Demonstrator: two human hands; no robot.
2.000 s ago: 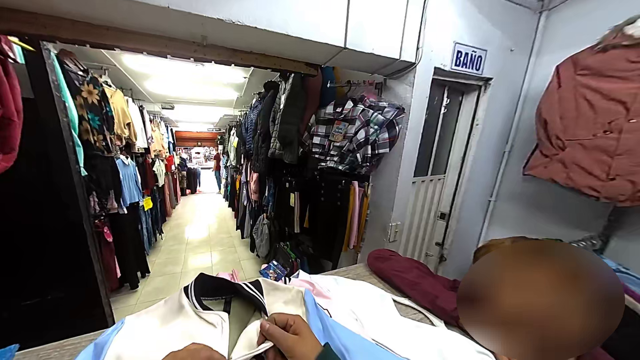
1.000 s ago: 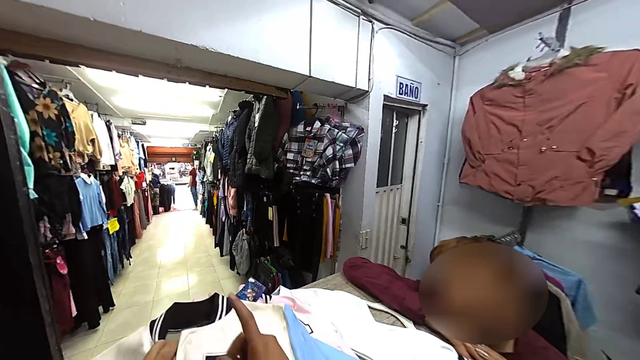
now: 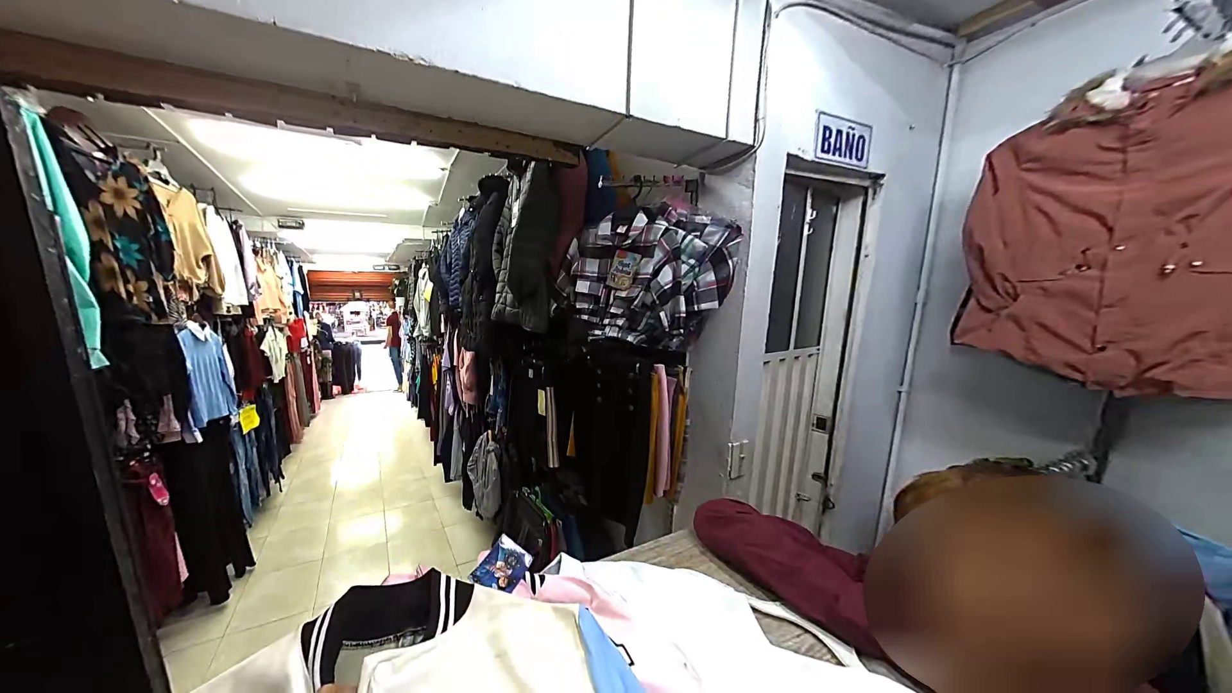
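Note:
A cream jacket [image 3: 481, 645] with a black, white-striped collar [image 3: 390, 616] and a light blue panel [image 3: 606, 659] lies at the bottom of the view. Just a sliver of skin, apparently my left hand [image 3: 337, 688], shows at the lower edge by the collar opening; its fingers are hidden. My right hand is out of sight. White and pink garments [image 3: 674, 616] lie beside the jacket on the wooden table.
Across the table [image 3: 664, 551] at the right is a person in a maroon sleeve [image 3: 780, 558]. Clothes racks [image 3: 539, 260] line a tiled aisle [image 3: 366, 481]. A metal door [image 3: 808, 366] stands behind, and a pink hooded coat [image 3: 1107, 231] hangs on the right wall.
My right hand, seen over the jacket in both earlier frames, has left the view. Its index finger was raised one second ago. The other person's hand at the lower right is also out of view.

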